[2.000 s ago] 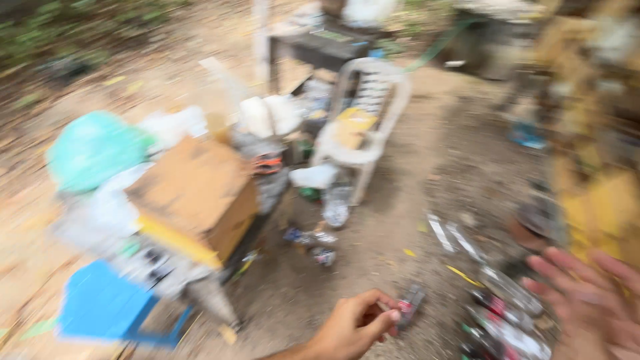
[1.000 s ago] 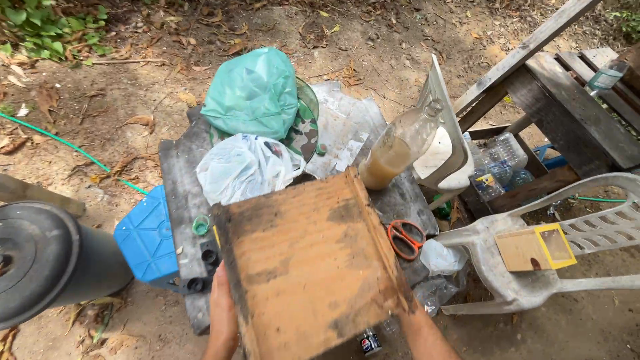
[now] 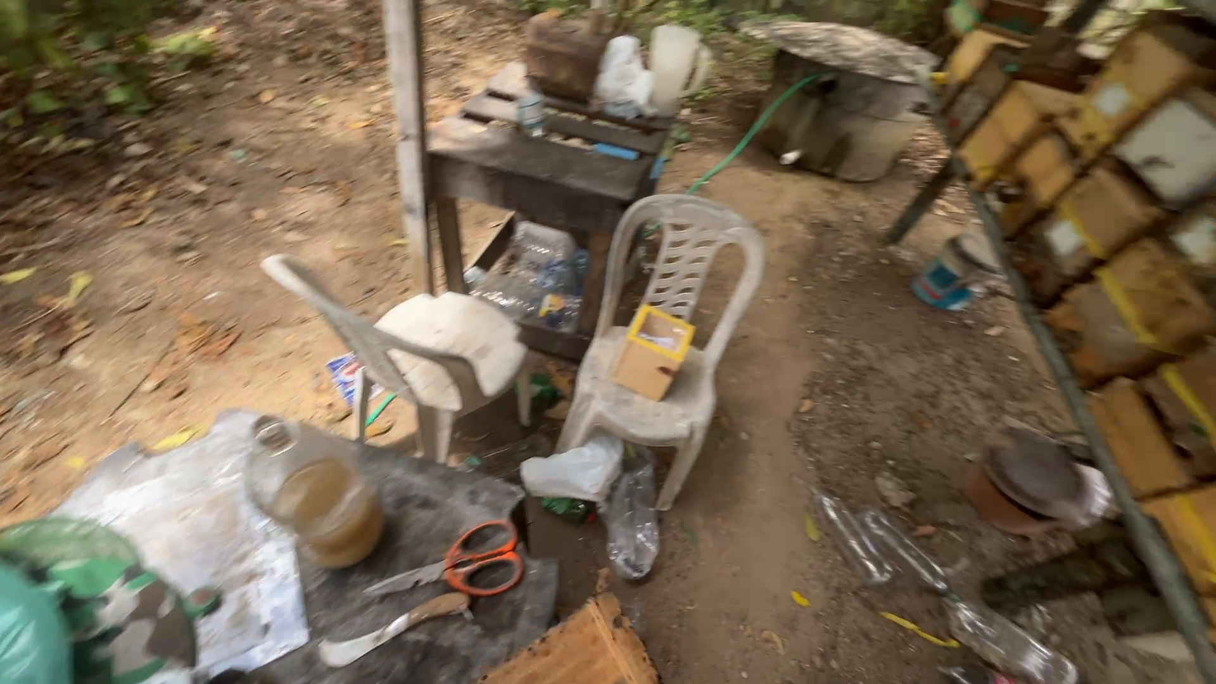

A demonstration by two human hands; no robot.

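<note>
Neither my left hand nor my right hand shows in the head view. A brown wooden box [image 3: 579,651] reaches into the bottom edge, only its corner in sight; whether a hand touches it is hidden. Left of it on the dark tabletop [image 3: 427,480] lie orange-handled scissors [image 3: 483,559] and a knife with a wooden handle [image 3: 394,629]. Behind them a clear plastic bottle [image 3: 323,503] holds brown liquid. A camouflage-patterned item [image 3: 142,622] and a green plastic bag [image 3: 28,627] are at the lower left.
Two white plastic chairs [image 3: 446,347] stand beyond the table, one bearing a small yellow-framed box [image 3: 653,351]. Behind is a wooden bench [image 3: 541,166]. Stacked wooden boxes [image 3: 1130,237] line the right side. Plastic bottles [image 3: 1007,641] lie on the ground at the lower right.
The view has swung to the right. Both hands, seen on the wooden box one second ago, are out of sight. The box now shows only at the bottom edge.
</note>
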